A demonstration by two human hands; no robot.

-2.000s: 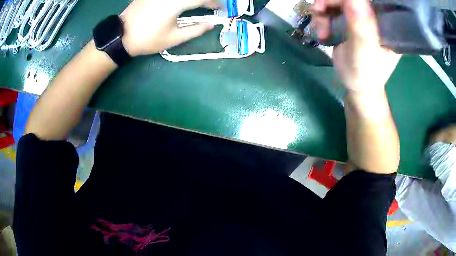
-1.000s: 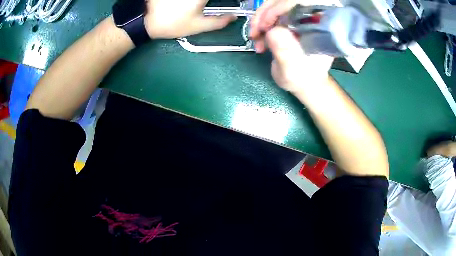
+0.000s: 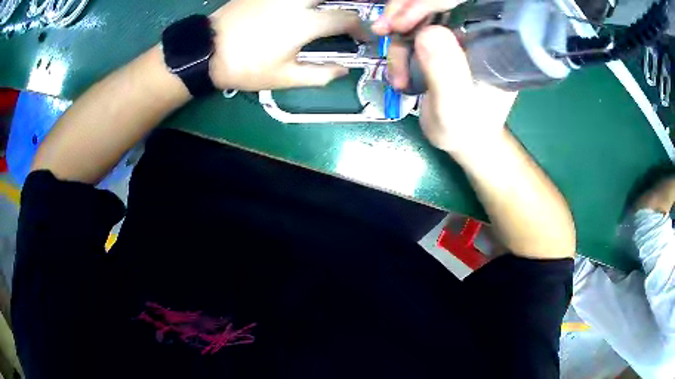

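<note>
White U-shaped units [image 3: 314, 117] with bright blue inserts [image 3: 391, 103] lie on the green bench, their heads to the right. My left hand [image 3: 277, 46] lies over the units, its fingers and thumb on their white loops, holding them. My right hand [image 3: 442, 81] grips the grey electric screwdriver [image 3: 505, 43], its front end at the blue inserts. The bit is hidden by my fingers. A black coiled cord [image 3: 638, 33] leaves the screwdriver's rear.
The green bench [image 3: 296, 152] has its near edge at my body. More white units [image 3: 63, 10] lie at the far left. A white strip [image 3: 642, 104] crosses the right side. Another person's arm [image 3: 655, 237] rests at the right edge.
My right hand has brought the screwdriver leftward from the right side to the units' heads. The units now sit slightly further right than two seconds ago, with my left hand still on them.
</note>
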